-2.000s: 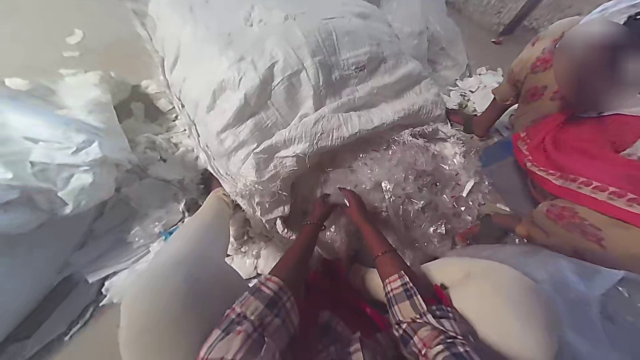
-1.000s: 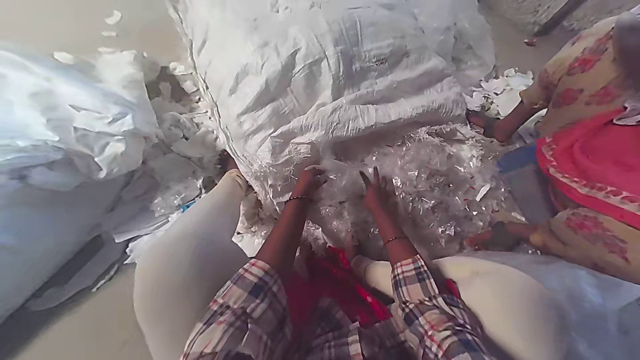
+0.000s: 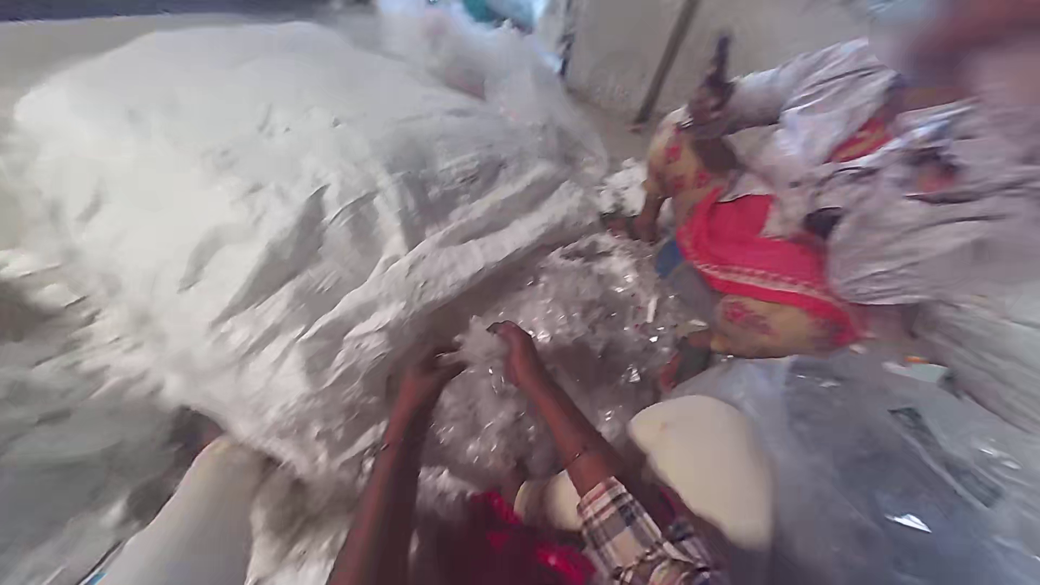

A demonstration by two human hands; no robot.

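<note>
Between my two hands is a tuft of clear plastic scrap (image 3: 481,348), above a heap of shiny clear plastic pieces (image 3: 561,292). My left hand (image 3: 429,375) is at the tuft's left side, near the edge of a large white woven sack (image 3: 357,203); its fingers are blurred. My right hand (image 3: 516,351) is on the tuft's right side, fingers curled against it. The sack lies bulging over the heap's far left side, and its mouth is in shadow.
A person in a floral garment with a red cloth (image 3: 747,252) sits at the right, a hand near the heap. Another person in pale clothing (image 3: 910,211) is close behind. Clear plastic sheeting (image 3: 853,455) covers the ground at lower right. White scraps (image 3: 49,357) lie at left.
My hands, apart over the heap a second ago, are now closer together with a tuft between them. The view has swung right, showing another person in pale clothing.
</note>
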